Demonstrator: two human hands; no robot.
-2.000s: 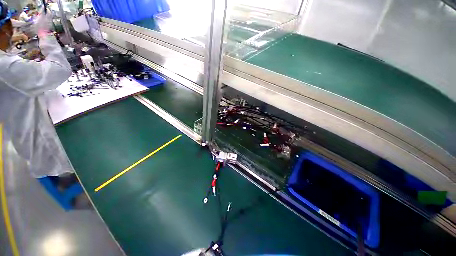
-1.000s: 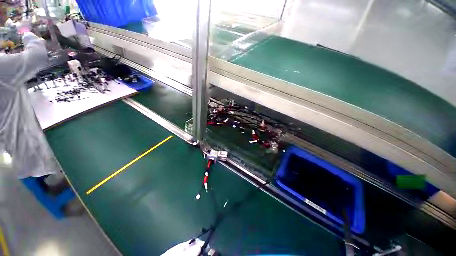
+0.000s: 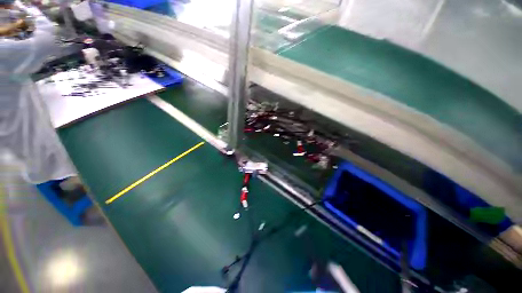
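A black wire harness [image 3: 247, 254] with short side branches lies on the green bench and runs off the bottom edge. A silver-white connector [image 3: 254, 167] rests at the metal rail, with red and black leads [image 3: 245, 197] hanging towards me and small white tips. My left hand [image 3: 203, 289], in a white glove, is cut off by the bottom edge beside the harness; its fingers and grip are hidden. A blurred dark and white shape [image 3: 340, 277] lies right of the harness; I cannot tell what it is. I cannot make out my right hand.
A blue bin [image 3: 375, 214] stands right, behind the rail. A metal post [image 3: 239, 80] rises behind the connector. A tangle of wires [image 3: 286, 130] lies behind the rail. A person in a white coat [image 3: 34, 120] is at the left, by a white board [image 3: 94, 98].
The left glove shows less than a second ago, and more of the black harness shows beside it. The blurred shape at bottom right has appeared. The camera view has shifted slightly.
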